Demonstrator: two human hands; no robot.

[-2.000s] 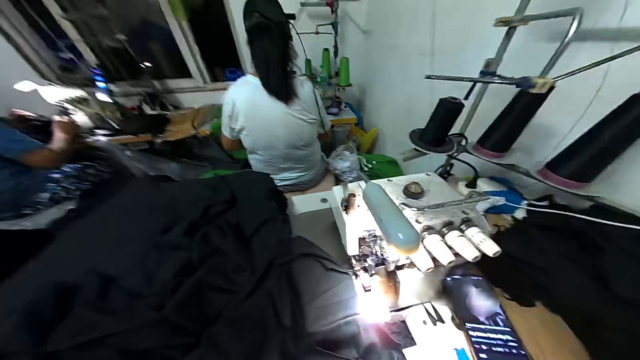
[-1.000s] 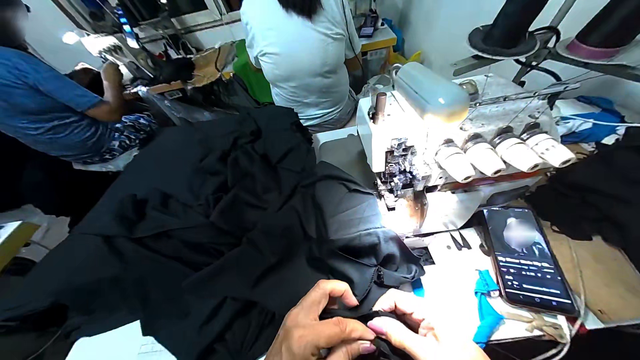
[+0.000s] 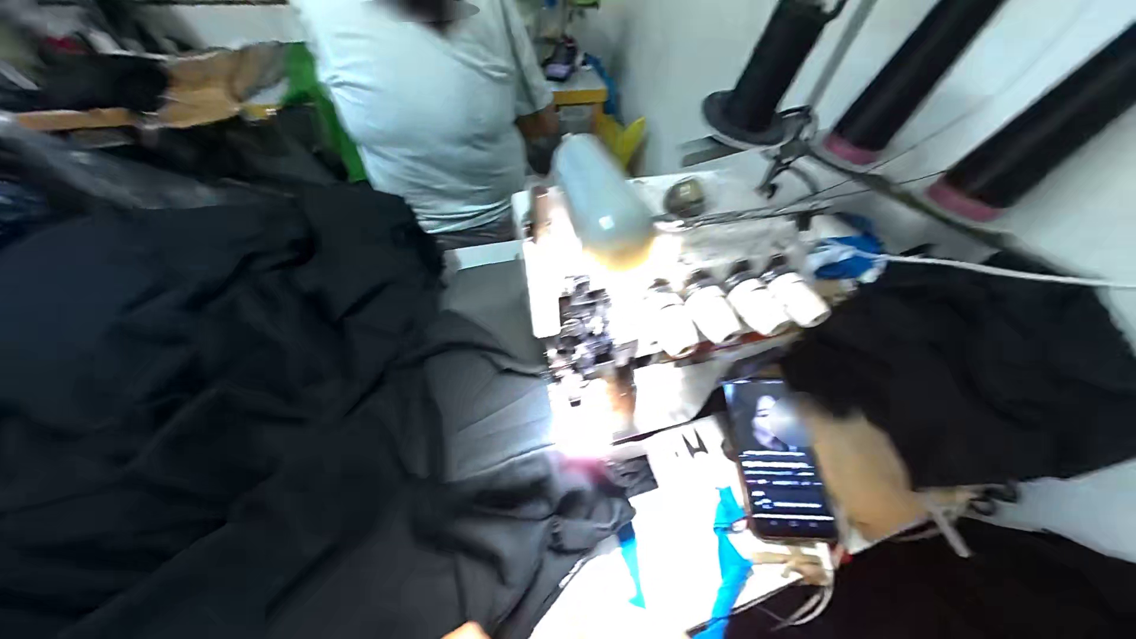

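Only a small bit of skin, seemingly my left hand (image 3: 466,631), shows at the bottom edge beside black fabric (image 3: 293,444); whether it holds the cloth is hidden. My right hand cannot be made out; the area to the right is washed out by glare. The fabric lies in a large heap across the left and centre, its right end near the lit needle area of an overlock sewing machine (image 3: 581,328). Several white tension dials (image 3: 714,311) line the machine's front. A phone (image 3: 781,461) with a lit screen lies right of the machine's front. The view is blurred.
A person in a light shirt (image 3: 426,106) sits beyond the machine. Large black thread cones (image 3: 914,80) stand on a rack at upper right. Black cloth (image 3: 967,373) lies at right. Small dark snips (image 3: 692,441) and blue strips (image 3: 729,559) lie by the phone.
One second ago both my hands were at the bottom centre, pinching black fabric; now only a sliver of one shows. The view has shifted. The person at far left is out of view.
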